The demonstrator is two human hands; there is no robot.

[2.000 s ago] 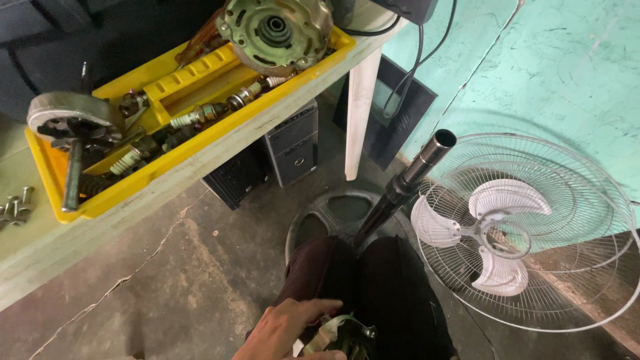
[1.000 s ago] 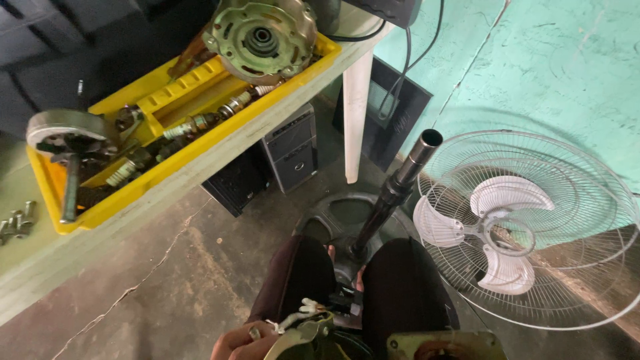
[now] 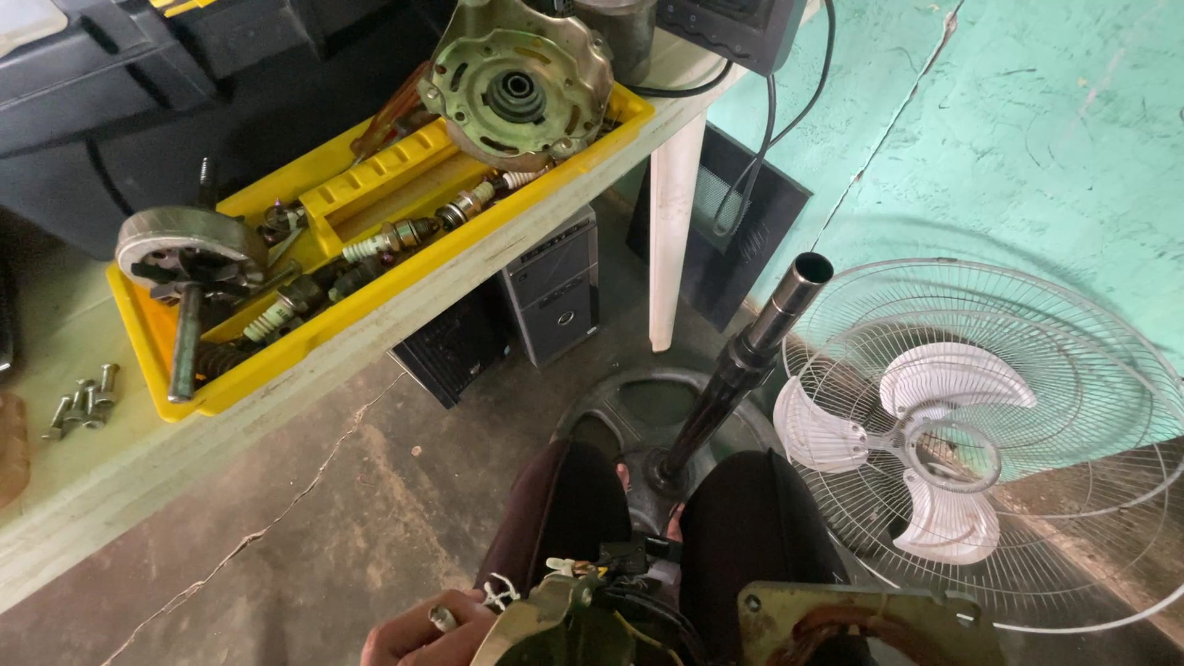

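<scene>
At the bottom edge, my left hand (image 3: 430,631) is bent round the left side of a metal motor housing (image 3: 578,624), with a small pale cylindrical piece between its fingers. White and colored wires (image 3: 499,592) come out near the housing's top. Right of it, over my thigh, is a metal plate (image 3: 795,606) with a reddish-brown ring, cut off by the frame. My right hand is out of view. On the table, a yellow tray (image 3: 398,319) holds spark plugs (image 3: 379,240); a round metal motor cover (image 3: 518,92) and a rotor with a shaft (image 3: 190,268) rest on it.
Several screws (image 3: 83,402) lie on the table (image 3: 55,490) beside the tray. A fan's pole (image 3: 740,361) and round base stand between my legs and the table leg (image 3: 673,231). At right, a wire fan guard (image 3: 1091,370) with white blades leans by the wall. Computer cases (image 3: 555,296) stand underneath.
The metal plate with the ring, not visible two seconds ago, has come into view at the bottom right. My left hand has moved left from its place two seconds ago.
</scene>
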